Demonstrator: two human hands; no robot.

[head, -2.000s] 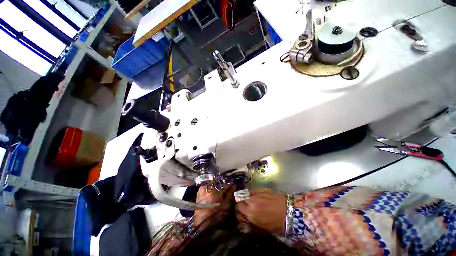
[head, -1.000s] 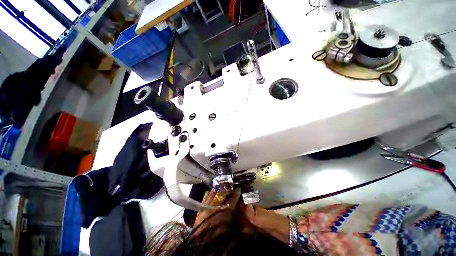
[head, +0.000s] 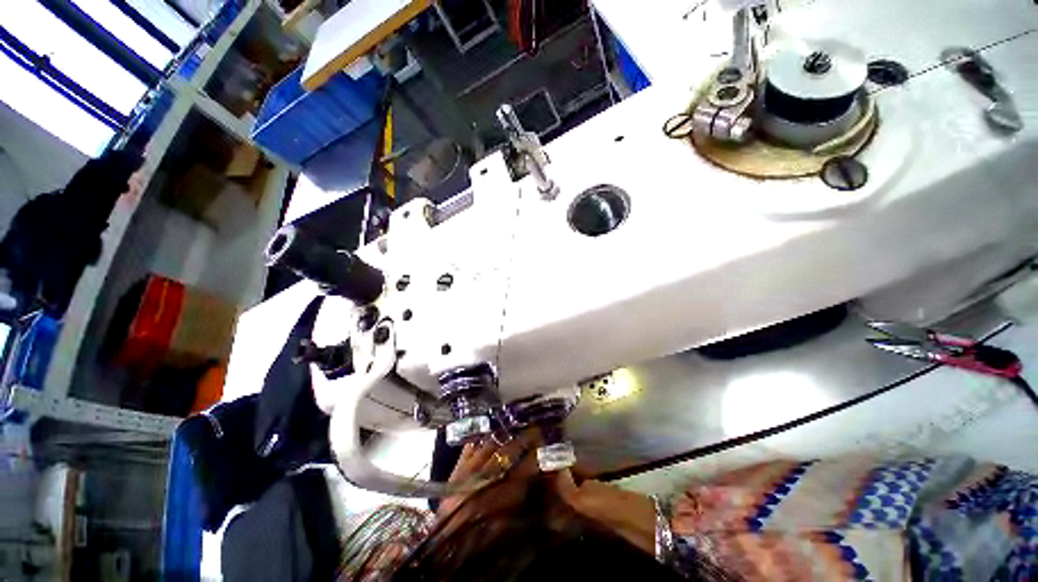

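The white sewing machine arm point(head: 683, 273) crosses the view, with the chrome tension discs point(head: 464, 398) and the curved white guard point(head: 355, 426) at its head. My left hand point(head: 478, 466) is just below the tension discs, partly covered by dark hair. My right hand point(head: 598, 500) is beside it, right of the metal parts, its lower part also behind hair. The fingertips of both hands are hidden by the machine head. A bit of black fabric point(head: 446, 452) shows left of my left hand. The needle is hidden, and whether the hands grip the fabric is not visible.
Black sewn pieces point(head: 285, 392) lie in a heap left of the machine head, with a flat black piece point(head: 273, 534) nearer me. Red-black snips point(head: 950, 350) lie right, under the arm. A blue bin point(head: 182, 512) is at the left table edge. Shelves point(head: 125, 273) stand far left.
The view shifted, moving the machine right and then partly back left. Hair covers more of my hands than two seconds ago. Both hands remain at the machine head.
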